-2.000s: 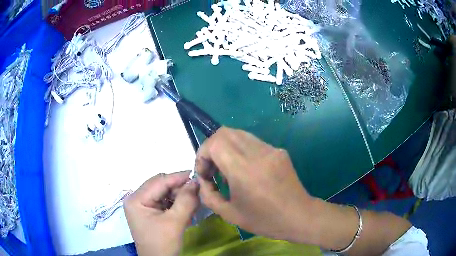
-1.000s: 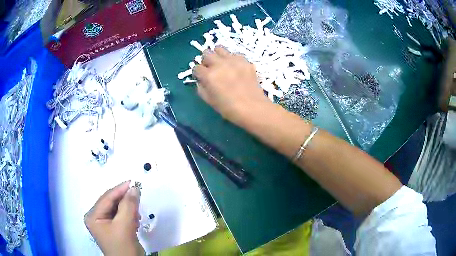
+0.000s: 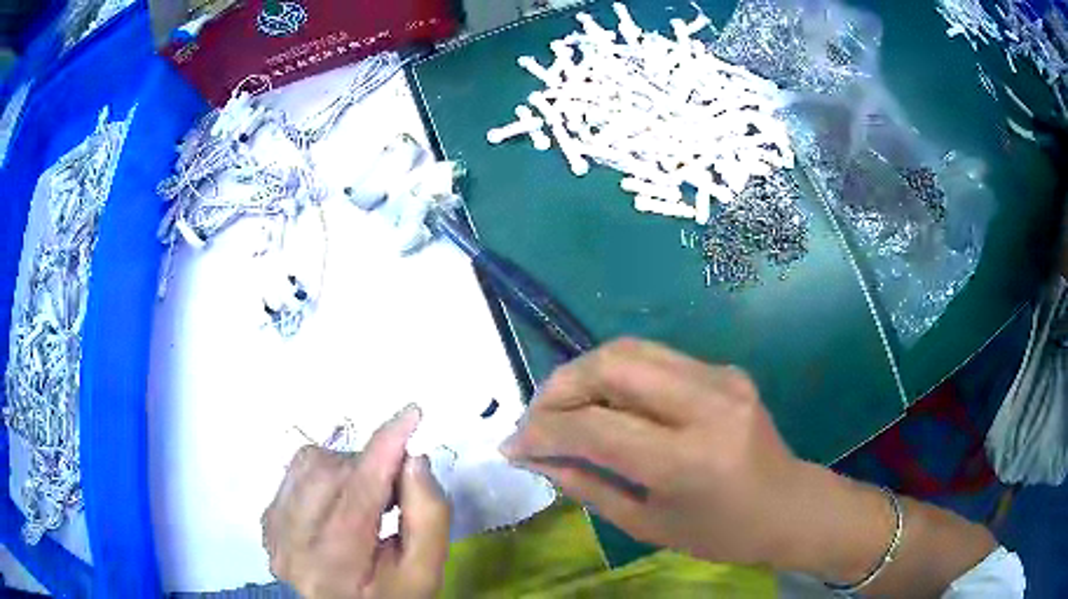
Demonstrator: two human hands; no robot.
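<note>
My left hand (image 3: pixel 357 515) is over the lower part of the white board (image 3: pixel 223 398), index finger and thumb raised; a small white bit shows between its fingers, too unclear to name. A thin white cord (image 3: pixel 334 436) shows just above it. My right hand (image 3: pixel 662 451) is to its right, fingertips bunched over the board's right edge; what they pinch is hidden or too small to tell. White plastic pieces (image 3: pixel 656 111) lie heaped on the green mat (image 3: pixel 632 263), with tiny metal parts (image 3: pixel 755 234) beside them.
A hammer-like tool with a black grip (image 3: pixel 527 298) and wrapped white head (image 3: pixel 404 193) lies across the board edge. White cord bundles (image 3: pixel 240 176), a red carton (image 3: pixel 316 41), a blue bin (image 3: pixel 123 351), a clear bag (image 3: pixel 925 257) and yellow cloth (image 3: pixel 504 556) surround the work.
My right hand has come back from the white heap to beside my left hand. My left hand has moved right in the picture. The camera view has shifted.
</note>
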